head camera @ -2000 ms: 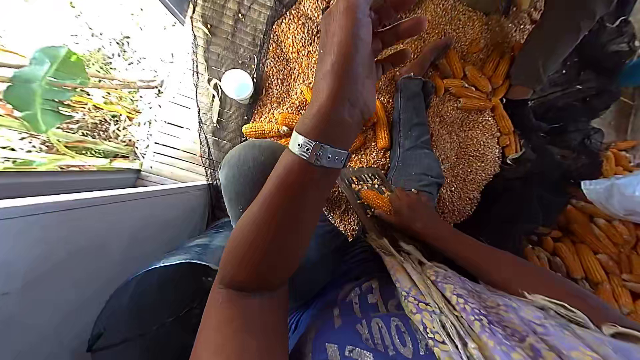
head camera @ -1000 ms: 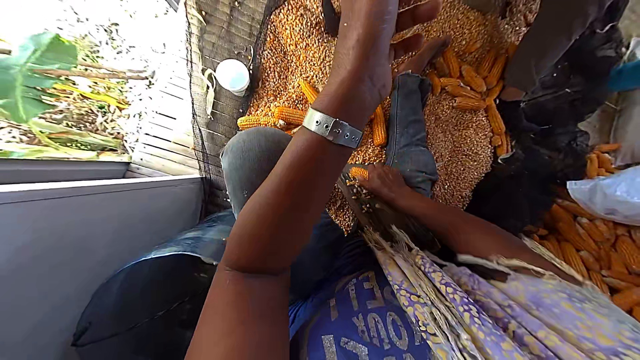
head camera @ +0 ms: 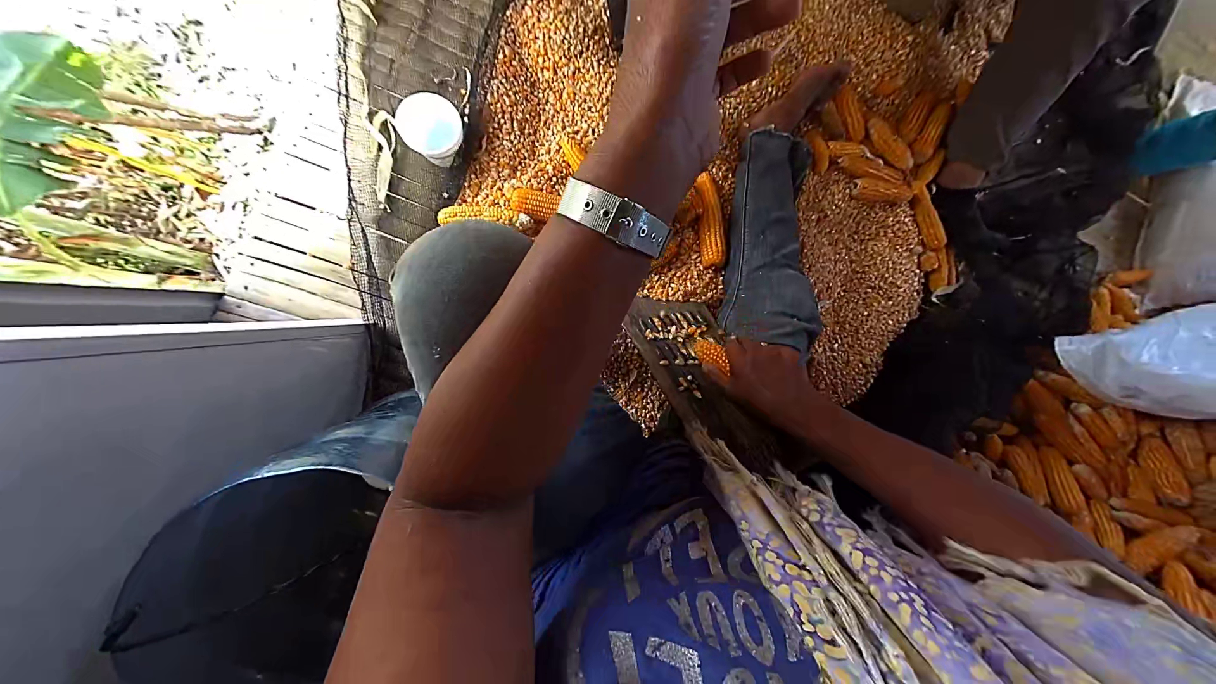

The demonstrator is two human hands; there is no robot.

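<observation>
My right hand (head camera: 769, 380) is closed around an orange maize cob (head camera: 711, 356), pressing it against a narrow board (head camera: 698, 389). Loose kernels and rows of small dark marks show on the board's face, which slants between my legs. My left hand (head camera: 679, 95), with a metal-banded watch (head camera: 613, 217) on the wrist, reaches over the heap of shelled maize kernels (head camera: 541, 85). The top edge cuts off part of that hand, and its grip cannot be made out. Whole cobs (head camera: 711, 223) lie on the heap under and beside the left wrist.
A white plastic cup (head camera: 429, 128) stands on dark netting (head camera: 408, 57) at the left. More cobs (head camera: 888, 147) lie beyond my foot. A large cob pile (head camera: 1140, 456) and a white sack (head camera: 1149, 356) are at right. Another person's leg (head camera: 1021, 85) is at upper right.
My right hand and the cob moved up the board between the first and second frames, and are slightly lower again now. The left arm stays stretched over the kernels.
</observation>
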